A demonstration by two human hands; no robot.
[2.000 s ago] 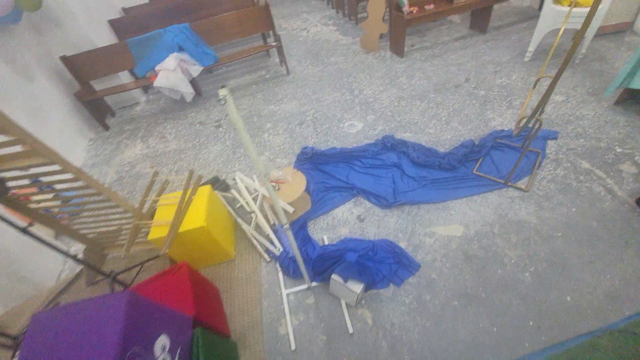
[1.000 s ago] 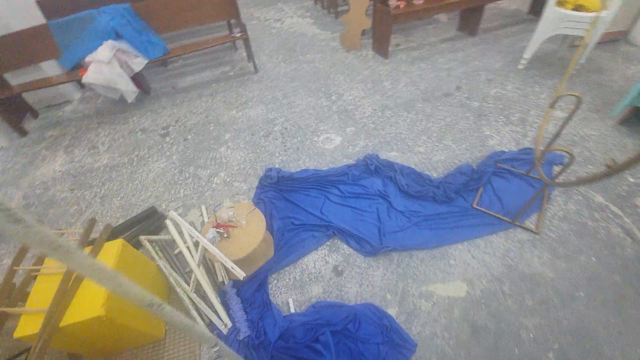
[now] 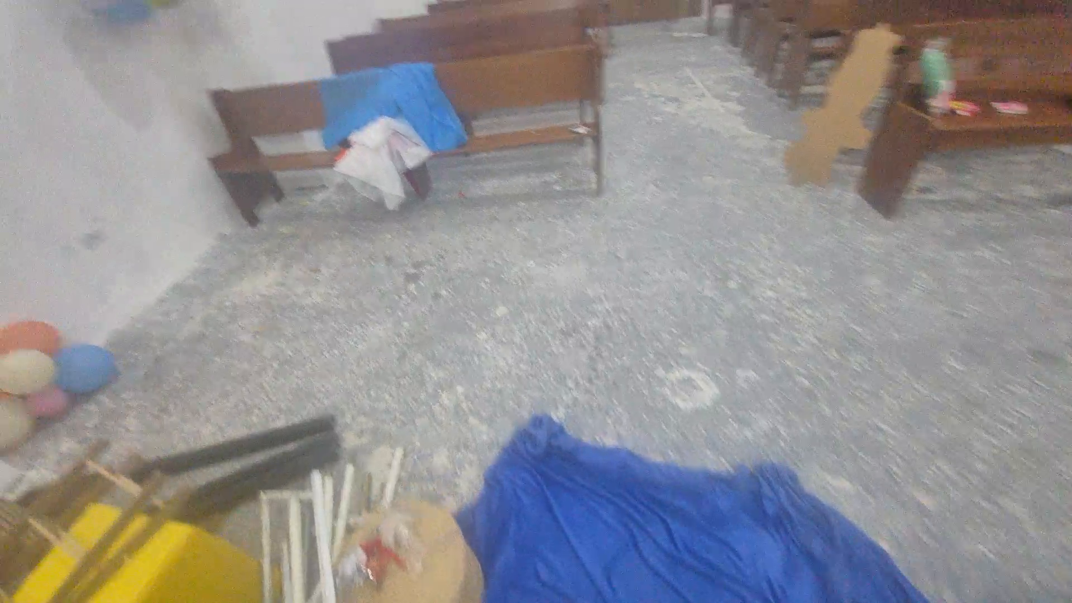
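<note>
Neither of my hands shows in the head view, so what they hold or touch is hidden. Blue fabric [image 3: 653, 528] lies bunched on the worn grey floor at the bottom. Beside its left edge stands a round tan drum-like piece [image 3: 444, 544] with a red and clear crumpled item [image 3: 381, 557] on top. White tubes [image 3: 322, 528] lean or lie in a bundle just left of it. A yellow box [image 3: 184, 561] sits at the lower left, with wooden slats [image 3: 117, 536] across it.
A wooden bench [image 3: 519, 79] at the back left carries blue cloth [image 3: 394, 100] and white cloth [image 3: 385, 159]. Balloons [image 3: 84, 368] rest by the left wall. Another bench [image 3: 888, 163] stands at the right beside a cardboard cutout [image 3: 842, 109]. Dark bars [image 3: 251, 444] lie behind the yellow box.
The view has moved a lot, toward the benches and the left wall. The metal frame on the blue fabric and the pale pole across the lower left are out of view now.
</note>
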